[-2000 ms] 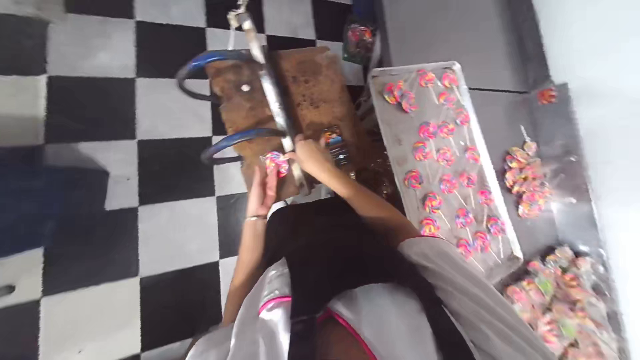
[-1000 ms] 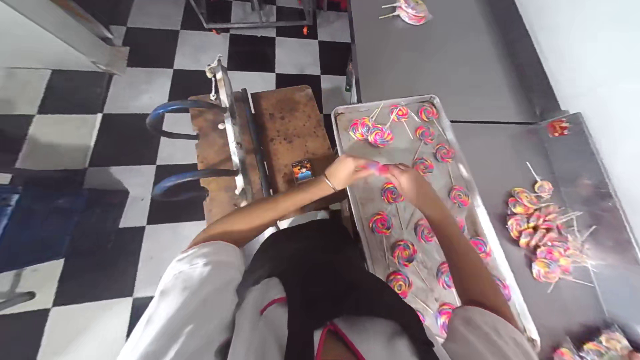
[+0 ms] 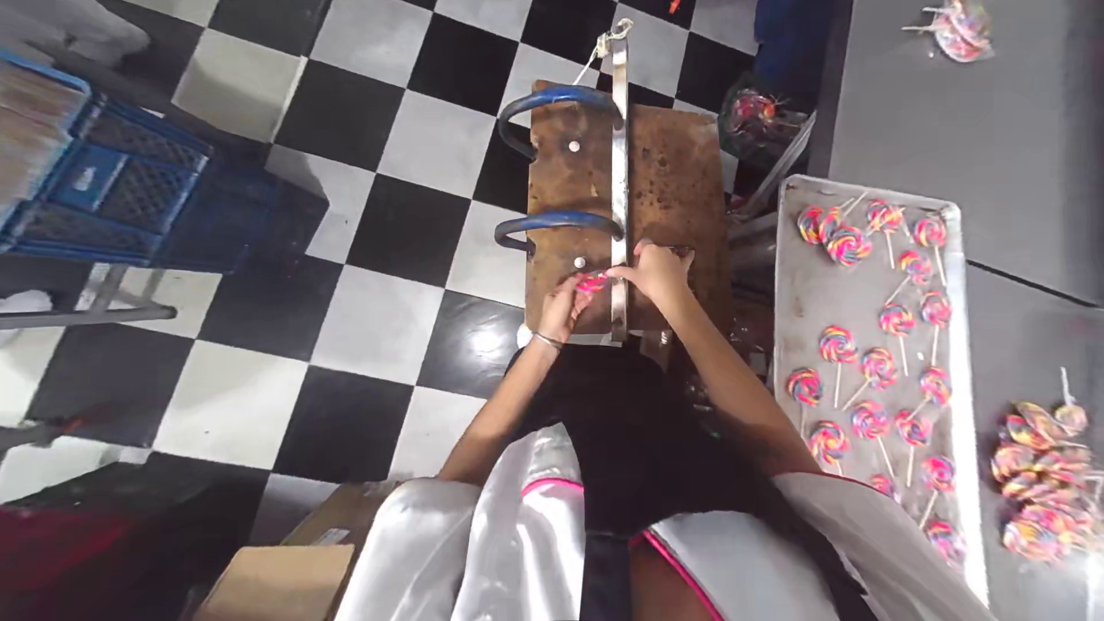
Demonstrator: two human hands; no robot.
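My left hand [image 3: 562,309] grips a pink swirl lollipop [image 3: 592,283] at the left side of an upright-edged metal bar [image 3: 619,181]. My right hand [image 3: 660,274] reaches across the bar from the right, its thumb at the lollipop and its other fingers near a small dark item on the board; whether it grips anything is unclear. Under both hands lies a worn wooden board [image 3: 673,172] with two blue curved tubes [image 3: 561,221] joined to the bar. To the right, a metal tray [image 3: 798,293] holds several multicoloured swirl lollipops [image 3: 837,343] on white sticks.
A pile of wrapped lollipops [image 3: 1039,483] lies right of the tray on the metal table [image 3: 914,112], with more wrapped ones [image 3: 962,30] at its far end. A blue plastic crate [image 3: 103,181] stands at left. A cardboard box [image 3: 276,582] sits at lower left on the checkered floor.
Both hands have moved left from over the tray to the wooden board and metal bar, where they also were two seconds ago. The view has shifted.
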